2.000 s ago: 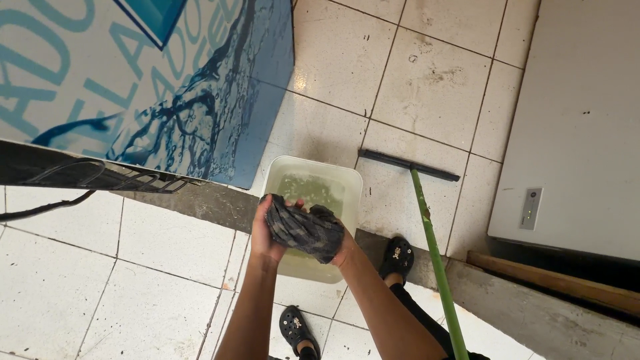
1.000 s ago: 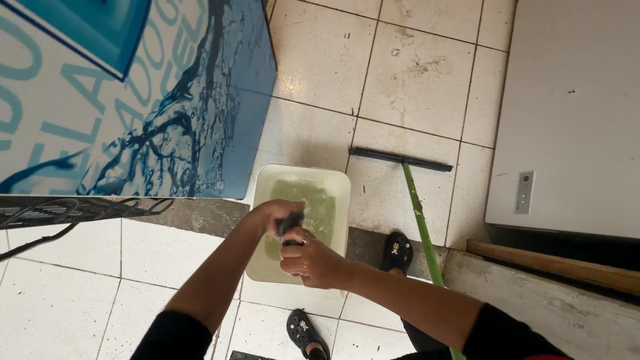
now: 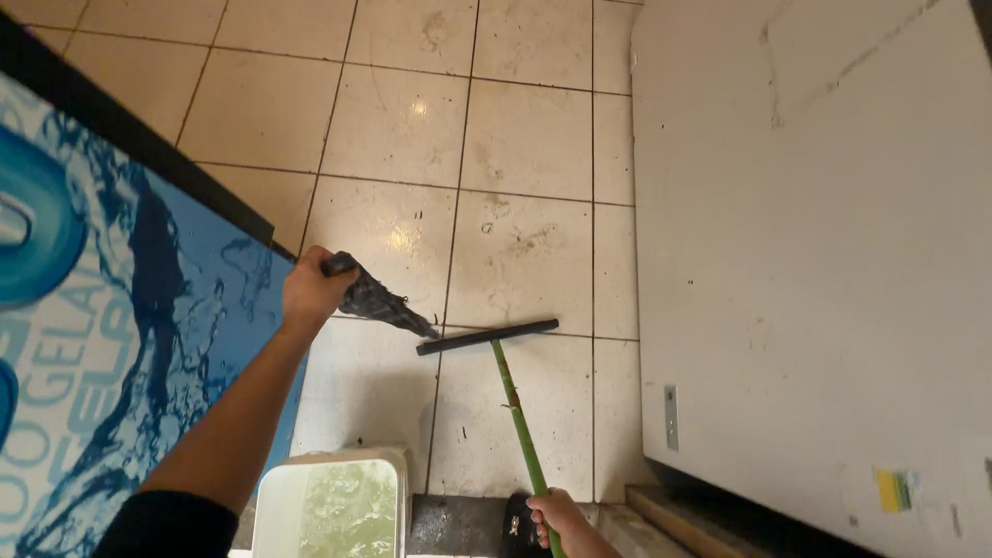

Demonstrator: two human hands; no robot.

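A dark, twisted wet cloth (image 3: 380, 301) hangs from my left hand (image 3: 316, 288), which grips its upper end. The cloth's lower tip reaches the left part of the black squeegee head (image 3: 487, 337); whether they touch I cannot tell. My right hand (image 3: 559, 518) is closed around the green squeegee handle (image 3: 521, 415), low in the view. At the bottom left stands a white plastic bucket (image 3: 404, 488) holding cloudy, greenish, foamy water.
Dirt marks spot the white floor tiles (image 3: 527, 256). A blue printed cabinet (image 3: 240, 310) is at the left, a large white cabinet (image 3: 775, 271) at the right. A black clog (image 3: 515, 527) shows at the bottom, near a wooden ledge (image 3: 682, 519).
Both hands were together on the cloth over the bucket. Now the left holds it beyond the bucket, and the right has let go of it and grasped the squeegee handle. The view has shifted forward.
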